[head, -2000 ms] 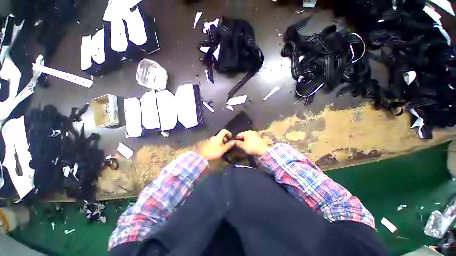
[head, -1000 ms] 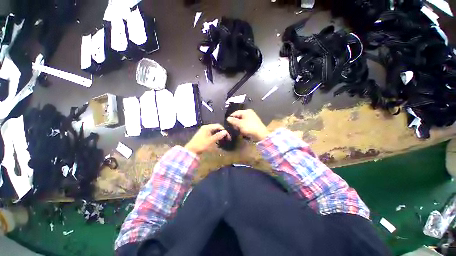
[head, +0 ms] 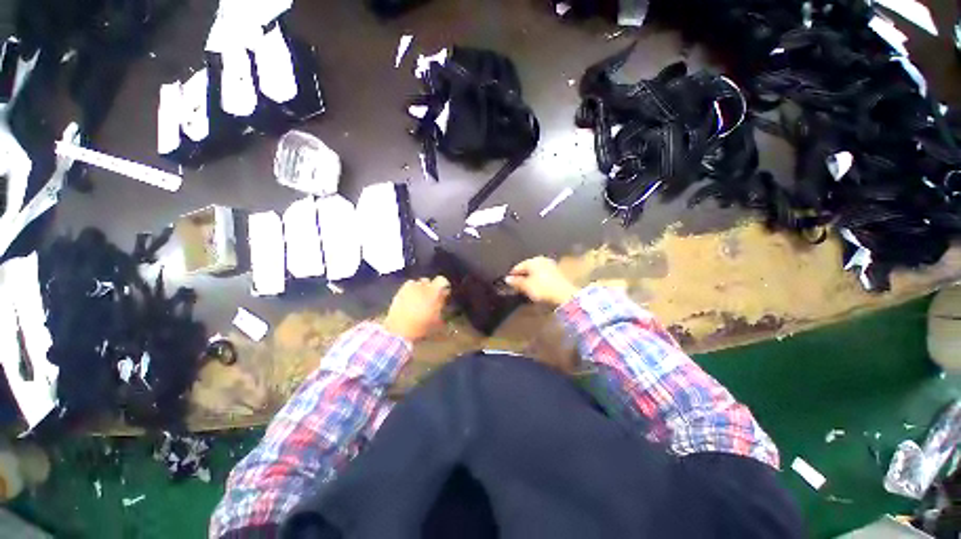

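Note:
A small black panel [head: 476, 293] is spread between my two hands at the table's front edge. My left hand [head: 418, 306] holds its left side with bent fingers. My right hand [head: 540, 280] pinches its right side between thumb and finger. Whether a narrow strip lies on the panel cannot be told, black on black. White pieces [head: 325, 238] lie side by side on black panels to the left of my left hand.
A beige box [head: 207, 240] and a clear tub [head: 307, 163] stand left. More white pieces on black [head: 237, 82] lie behind. Black strap bundles [head: 479, 110] lie at centre and right [head: 674, 132]. A black heap [head: 116, 326] lies left. Scraps are scattered about.
My hands came together over the crumpled black piece, then moved apart. The panel is now spread flatter between them. The whole view has shifted slightly.

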